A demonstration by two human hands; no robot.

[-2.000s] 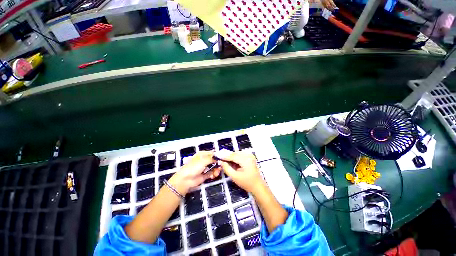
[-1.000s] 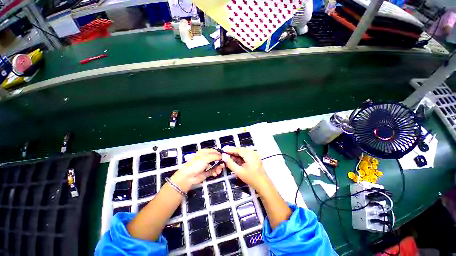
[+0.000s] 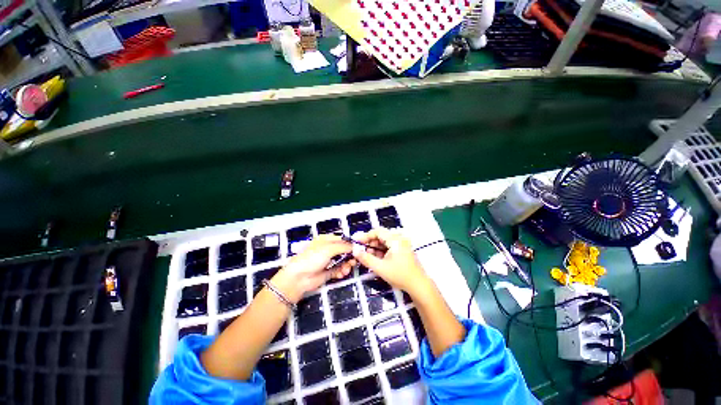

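My left hand (image 3: 315, 266) holds a small dark electronic unit (image 3: 340, 259) in its fingertips, over the white blister tray (image 3: 170, 316). The fingers hide most of the unit. My right hand (image 3: 389, 259) meets it from the right, its fingertips closed on a thin dark corded tool (image 3: 368, 247); a black cable (image 3: 433, 244) runs from there to the right. The tray's pockets hold black glossy squares. The two hands are close together at the tray's upper right part.
A black blister tray (image 3: 146, 332) with one circuit strip (image 3: 113, 289) lies left. More strips, one here (image 3: 287, 183), lie on the green belt (image 3: 379, 142). Right are a bottle (image 3: 515, 202), fan (image 3: 610, 202), tweezers (image 3: 503, 250), yellow finger cots (image 3: 583, 264) and power strip (image 3: 583, 326).
The strips on the belt have moved to the right. My hands stay together over the tray, with small shifts of the fingers.
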